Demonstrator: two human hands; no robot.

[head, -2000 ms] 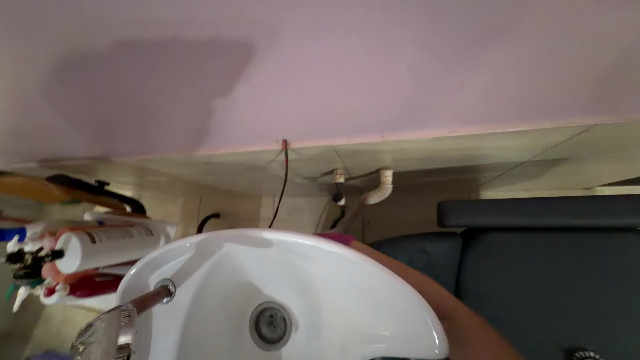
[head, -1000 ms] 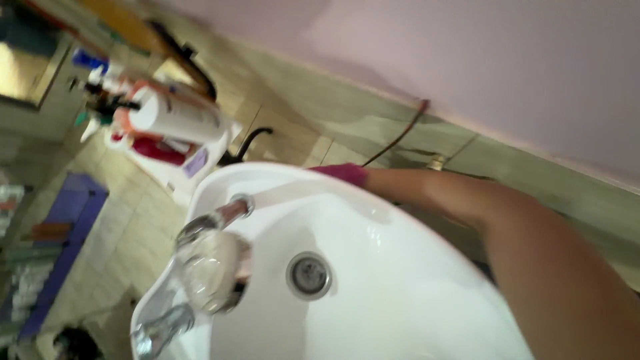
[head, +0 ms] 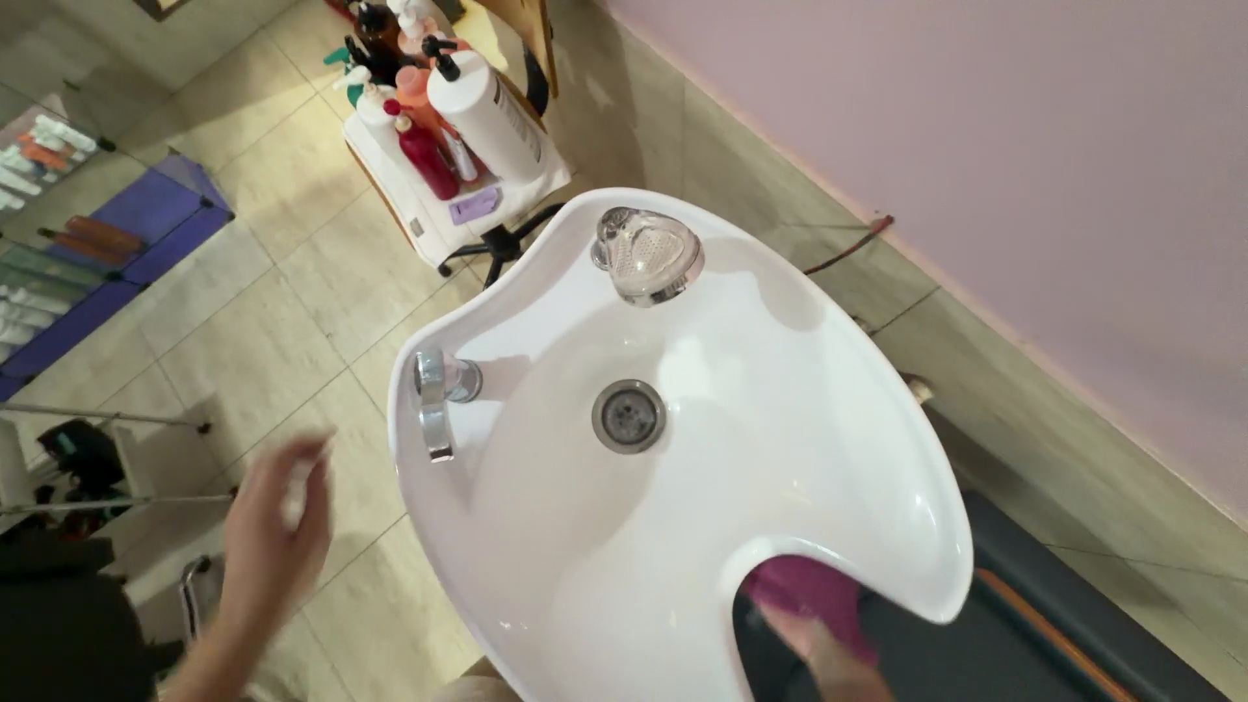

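Note:
A white ceramic salon shampoo basin (head: pixel 546 546) fills the middle, with a metal drain (head: pixel 629 416) in its bowl. On its far rim sits a shower head (head: pixel 651 255); a chrome lever tap (head: pixel 436 405) stands at the left rim. My right hand (head: pixel 795 629), blurred, holds a magenta cloth (head: pixel 814 595) at the neck cutout of the basin. Left of the basin, over the floor, my left hand (head: pixel 283 517) is raised with its fingers curled and a gap between thumb and fingers; nothing shows in it.
A trolley (head: pixel 390 180) with several pump and spray bottles stands beyond the basin. At far left are a purple display shelf (head: pixel 161 214) and a metal-framed rack (head: pixel 107 414). A black padded seat (head: pixel 1053 624) lies at lower right, beside the tiled, lilac-painted wall (head: pixel 975 146).
My right hand and the magenta cloth have moved from the basin's wall side to the neck cutout. My left hand has come into view. The view has turned and shows more of the floor.

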